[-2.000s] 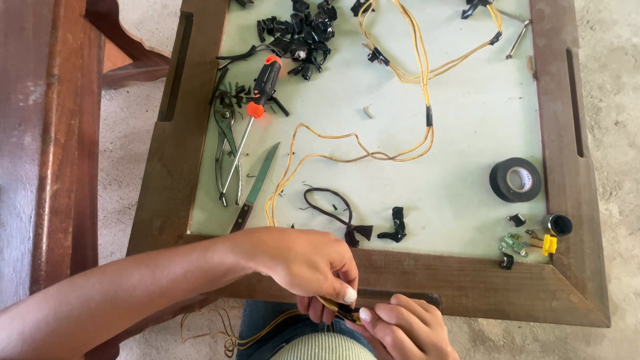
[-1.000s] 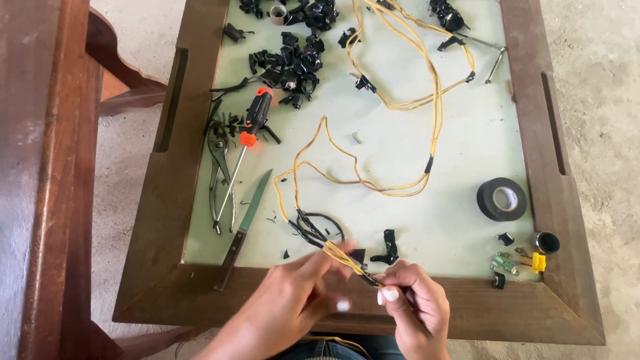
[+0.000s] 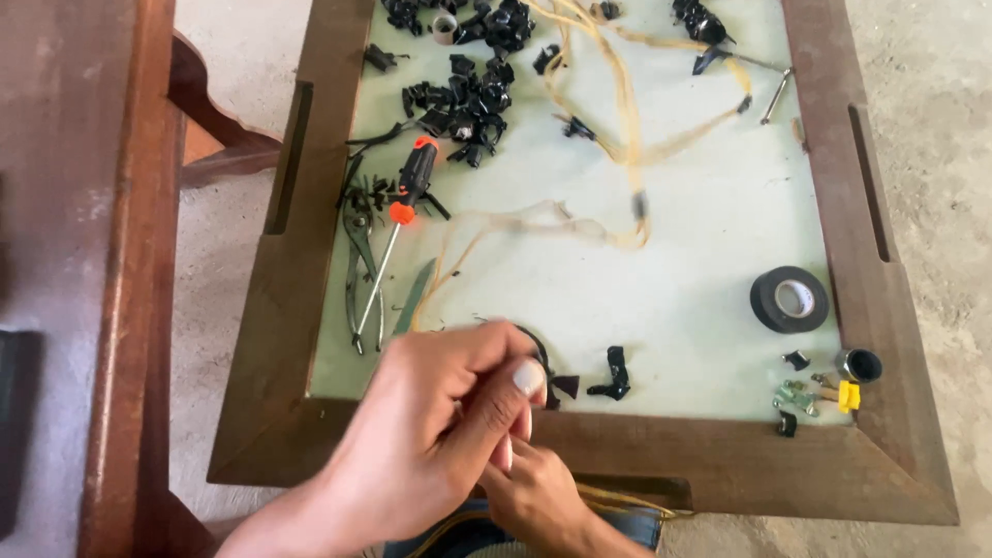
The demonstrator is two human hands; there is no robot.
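Note:
My left hand (image 3: 457, 418) is raised over the near edge of the wood-framed table, fingers curled, with yellow wires (image 3: 465, 252) running up to it from the tabletop. Below and partly behind it is my right hand (image 3: 535, 488), its fingers meeting the left ones. What lies between the fingers is hidden. More yellow wire (image 3: 620, 496) shows over my lap beside the right hand. A black cord loop (image 3: 542, 356) and a piece of black tape (image 3: 612, 376) lie just beyond the hands. The blade of a knife (image 3: 416, 298) shows behind the left hand.
At the left lie an orange-black screwdriver (image 3: 415, 178), pliers (image 3: 360, 240) and a heap of black tape scraps (image 3: 473, 101). A roll of black tape (image 3: 789, 300) is at the right, above a small metal cup (image 3: 862, 364) and a yellow connector (image 3: 849, 396). The wire bundle (image 3: 624, 85) spreads across the far part.
The black-wrapped section of yellow wires seen between my hands a second ago is now hidden. My left hand has come over my right, and the wire on the table has shifted.

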